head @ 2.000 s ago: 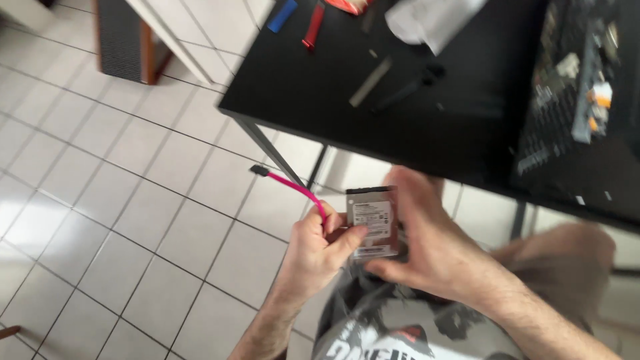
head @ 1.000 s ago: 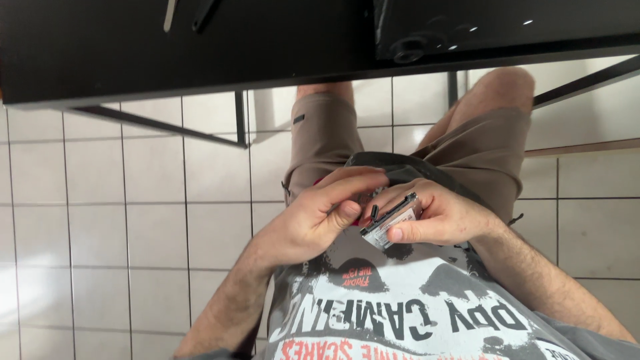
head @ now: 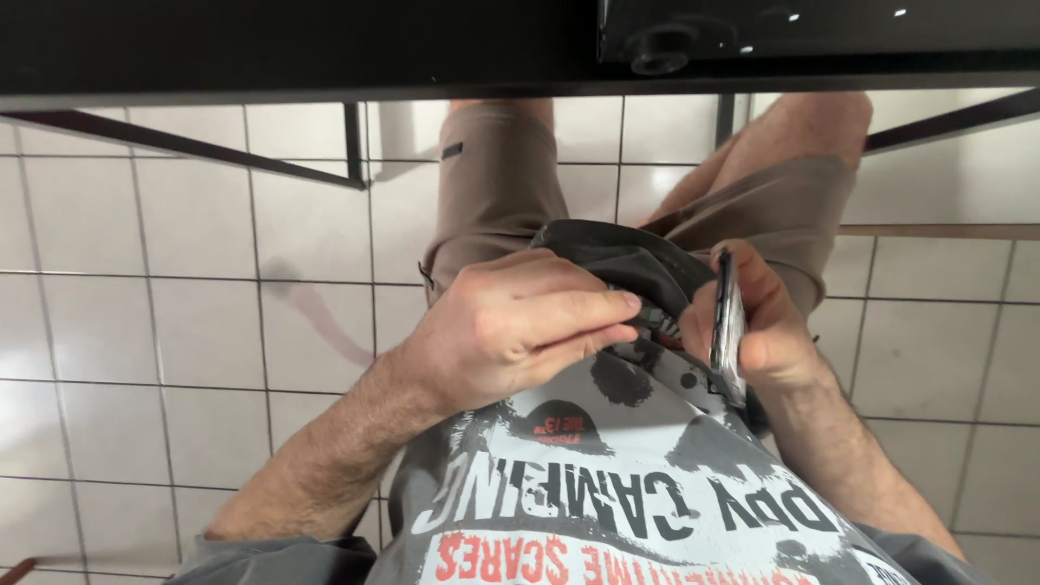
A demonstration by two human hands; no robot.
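My right hand (head: pixel 768 325) holds a thin 2.5-inch hard drive (head: pixel 729 325) nearly edge-on, between the thumb on one side and the fingers on the other. To its left, apart from the drive, is my left hand (head: pixel 528 325), back upward, with its fingers drawn together and pointing at the drive. From behind the left wrist trails a pink cable (head: pixel 325 321) with a dark connector, faint and blurred over the floor tiles. The part of the cable within the left hand is hidden by the fingers and the back of the hand.
The black table edge (head: pixel 325 97) runs across the top, with a glossy black object (head: pixel 812 32) on it at the right. Dark metal table legs (head: pixel 355 146) stand beneath. My lap in brown shorts (head: pixel 500 179) lies under the hands, above the tiled floor (head: pixel 317 211).
The hands have moved apart, where a second ago they met around the drive. The drive has turned from slanted to nearly edge-on. The view has swung from the tabletop down to the lap.
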